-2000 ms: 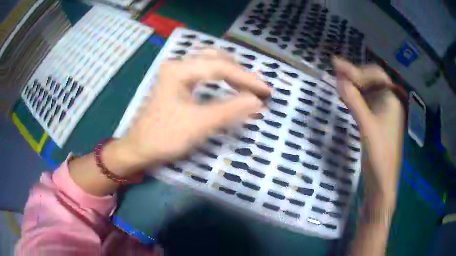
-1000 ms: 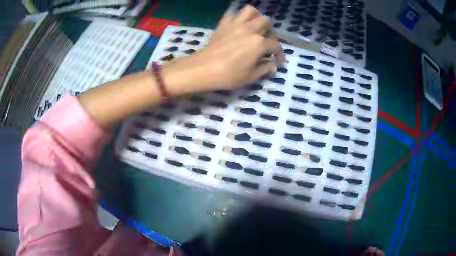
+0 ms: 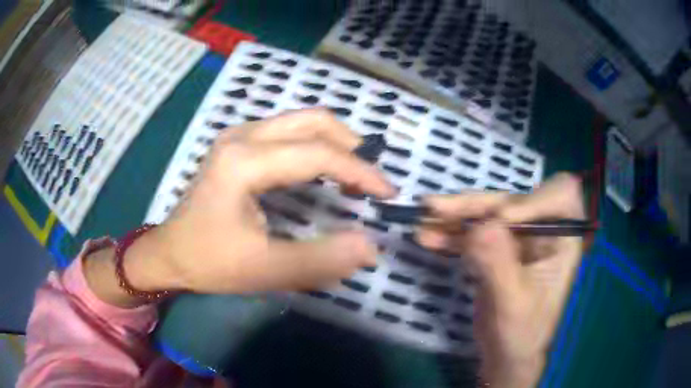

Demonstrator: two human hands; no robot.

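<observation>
The white foam tray (image 3: 198, 144) holds rows of small black parts. My left hand (image 3: 257, 204) is above its left half, blurred, thumb and fingers apart. A dark part (image 3: 371, 147) shows by its fingertips; I cannot tell if it is held or lies in the tray. My right hand (image 3: 508, 250) is over the tray's right side, closed on a slim black pen-shaped tool (image 3: 551, 226) that points right. A small black part (image 3: 399, 213) is at the right fingertips, between the two hands. Whether the left fingers touch it is unclear.
A second tray packed with dark parts (image 3: 454, 53) lies behind. A left-side white tray (image 3: 125, 68) has dark parts clustered at its near end. Stacked layers (image 3: 57, 57) stand at the far left. A small pale device (image 3: 620, 170) lies at the right. Coloured tape lines mark the green mat.
My left hand has moved down and left from the back of the tray. My right hand, out of the tray area one second ago, has come in with the pen-shaped tool.
</observation>
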